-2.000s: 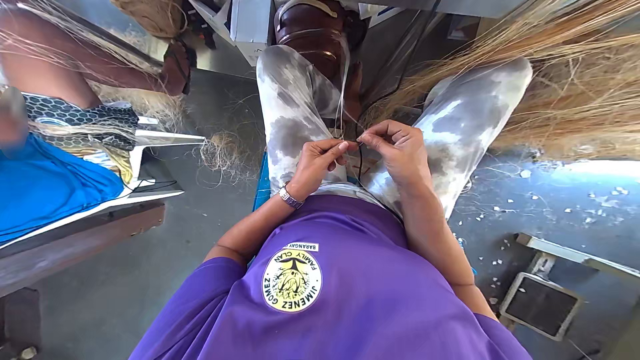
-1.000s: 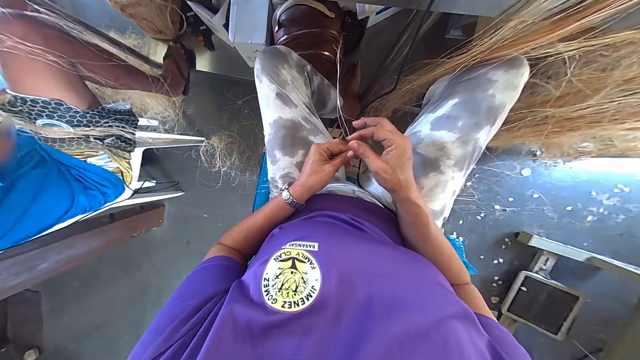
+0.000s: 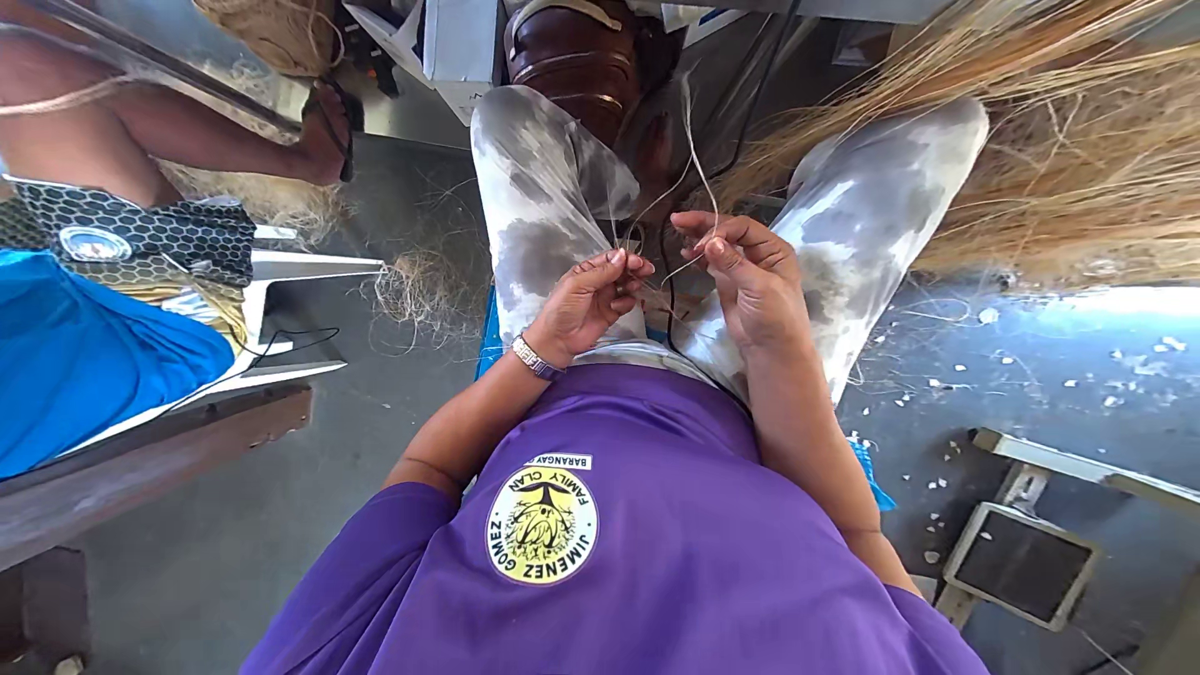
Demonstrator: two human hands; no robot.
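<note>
Over my lap, my left hand [image 3: 592,298], with a metal-banded watch [image 3: 537,359] at its wrist, pinches thin pale fibre strands between thumb and fingertips. Facing it a short way to the right, my right hand [image 3: 750,272] grips a pale fibre strand [image 3: 696,155], whose free end stands up beyond the fingers. A loose loop of strand hangs between both hands. Long tan fibres [image 3: 1059,159] lie in a large bundle across and beyond my right knee. Whether the strands in my hands join that bundle, I cannot tell.
At the left sits another person in blue on a white chair [image 3: 309,267], one leg [image 3: 216,141] stretched toward me. Tangled fibre [image 3: 422,291] lies on the floor near that chair. A brown ribbed object [image 3: 572,66] stands beyond my knees. A metal-framed stand [image 3: 1022,562] is at lower right.
My hands were close together at the fingertips one second ago and are now apart. The strand's upper end now rises from my right hand.
</note>
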